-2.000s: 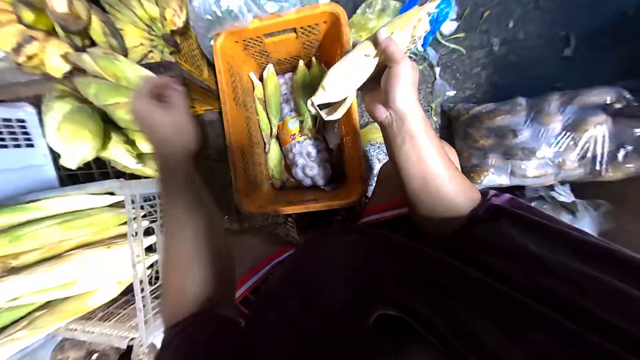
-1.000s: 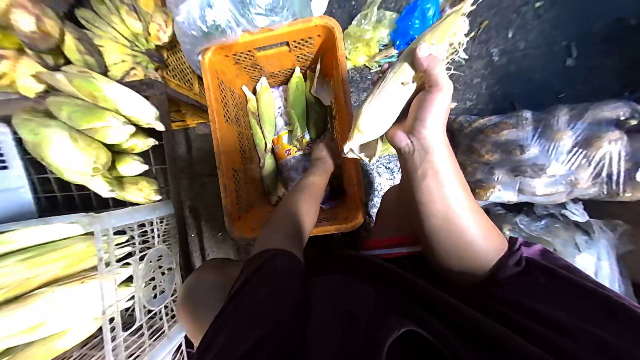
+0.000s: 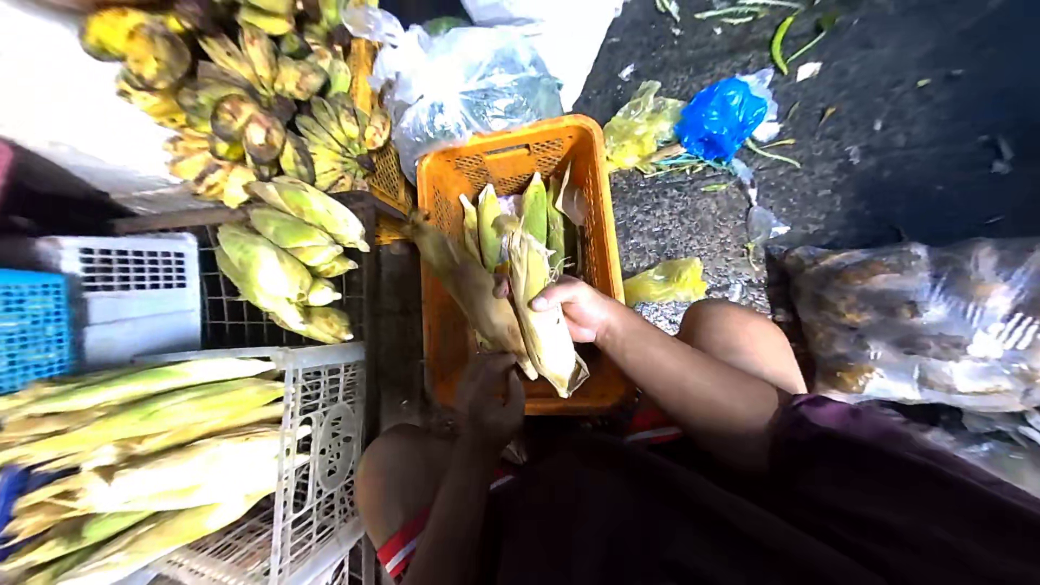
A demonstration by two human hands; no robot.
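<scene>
Over an orange plastic crate (image 3: 604,244), my right hand (image 3: 581,307) is closed around a pale, husked ear of corn (image 3: 543,325). Beside that ear, a second, browner ear of corn (image 3: 467,284) slants up to the left; the right hand's fingertips reach to its edge. My left hand (image 3: 491,394) is at this second ear's lower end, in shadow, and whether it grips the ear cannot be told. Behind both ears, greener ears of corn (image 3: 534,210) stand inside the crate. The bottom of the crate is mostly hidden.
At left, unhusked corn (image 3: 272,264) lies on a dark rack and more corn (image 3: 146,414) fills a white plastic crate (image 3: 325,439). Bananas (image 3: 252,122) and a clear plastic bag (image 3: 479,85) are beyond. Right are a blue bag (image 3: 721,119), yellow bags (image 3: 668,281) and a filled clear sack (image 3: 918,325).
The right hand has come left with its ear, over the crate. The left hand, reaching inside the crate a second ago, is now lower, near the crate's front edge. A second ear is now beside the first.
</scene>
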